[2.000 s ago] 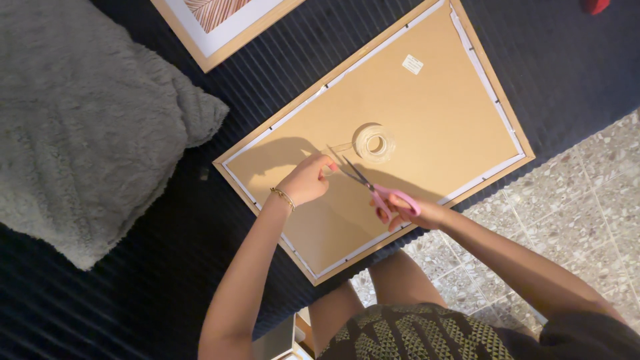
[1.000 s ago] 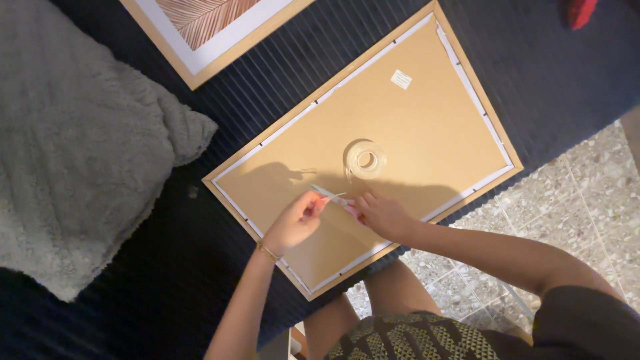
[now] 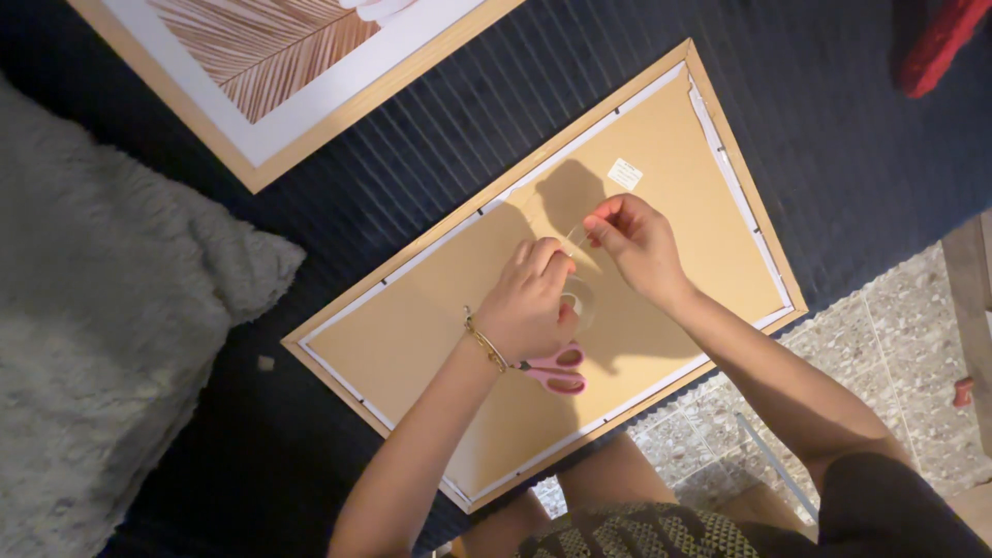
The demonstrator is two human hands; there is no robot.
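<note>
A wooden picture frame [image 3: 434,243] lies face down, its brown backing board [image 3: 403,333] and small dark tabs showing. Over its middle, my left hand [image 3: 535,302] pinches a thin strand of twine or tape [image 3: 573,239]. The fingertips of my right hand [image 3: 632,240], just to the right and higher, pinch the same thin strand. Partly hidden behind my left hand is a roll of tape or twine [image 3: 583,304]. Pink-handled scissors [image 3: 564,370] rest on the backing board below my left hand, their blades covered by my wrist. A white label [image 3: 625,174] is stuck on the board.
Another framed print with a feather-like pattern [image 3: 310,159] lies at the upper left. A grey plush cushion [image 3: 139,310] fills the left side. Both frames are on dark ribbed fabric [image 3: 434,147]. A red object [image 3: 942,46] is at the top right; speckled floor tiles [image 3: 876,349] show below.
Two seconds ago my right hand held the scissors, which now lie on the backing board. Both hands have come together over the roll, with the thin strand between them. The view has moved closer.
</note>
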